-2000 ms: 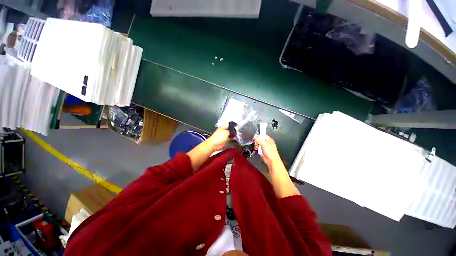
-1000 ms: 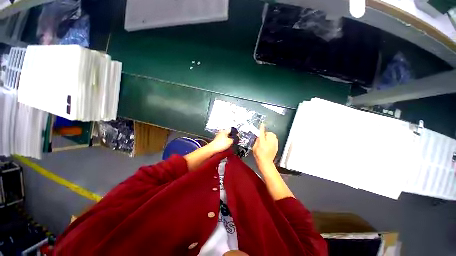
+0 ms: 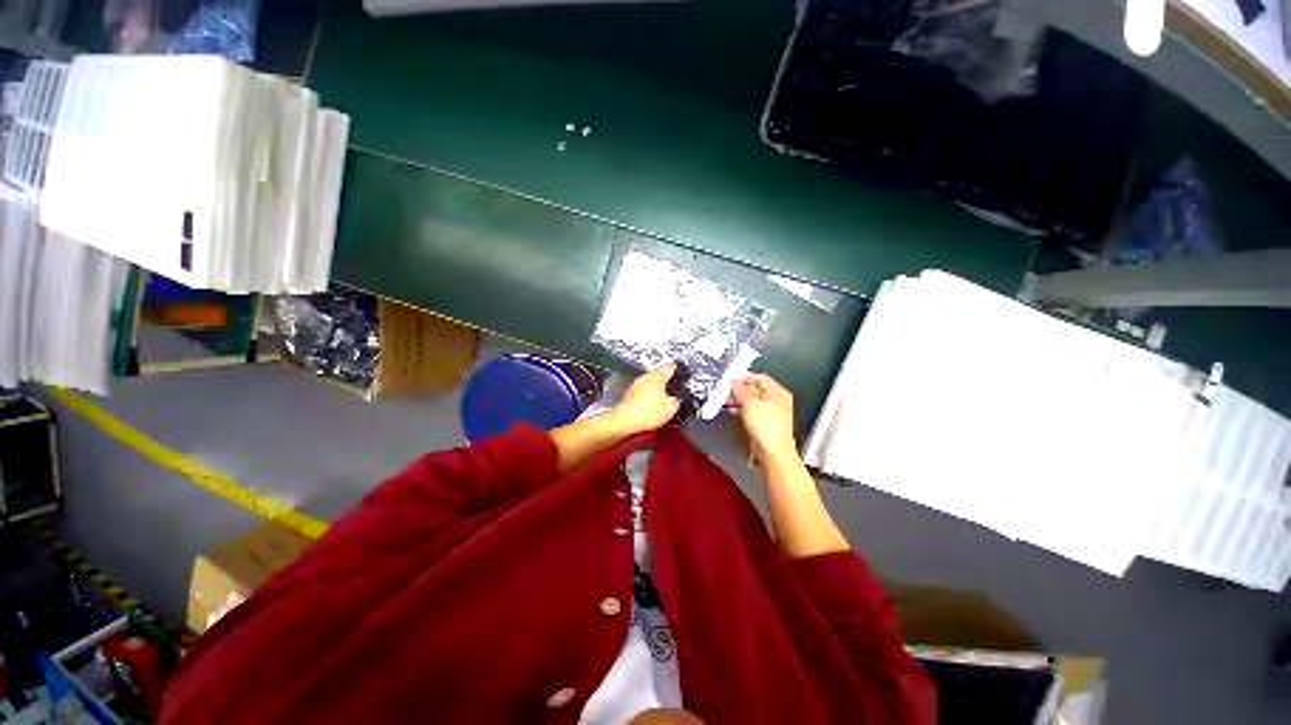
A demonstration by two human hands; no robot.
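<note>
My left hand (image 3: 651,398) is at the bench's front edge, closed on a small black part (image 3: 683,380), mostly covered by the fingers. My right hand (image 3: 762,408) is just right of it and holds a narrow white strip (image 3: 729,377) between its fingertips, slanting up and away. A shiny, crinkled clear bag (image 3: 673,315) lies flat on the green mat (image 3: 489,255) just beyond both hands. Fine detail of the black part is too small to tell.
White foam trays are stacked at left (image 3: 170,170) and right (image 3: 991,425). A black tray (image 3: 963,128) with clear film lies at the back right. Tiny white pieces (image 3: 571,130) are on the mat. A blue round stool (image 3: 521,402) and cartons (image 3: 425,349) stand below the bench's front edge.
My right hand was raised over the bag with a finger extended; it has come down beside my left hand with the strip. My left hand still holds the black part. The view has shifted slightly.
</note>
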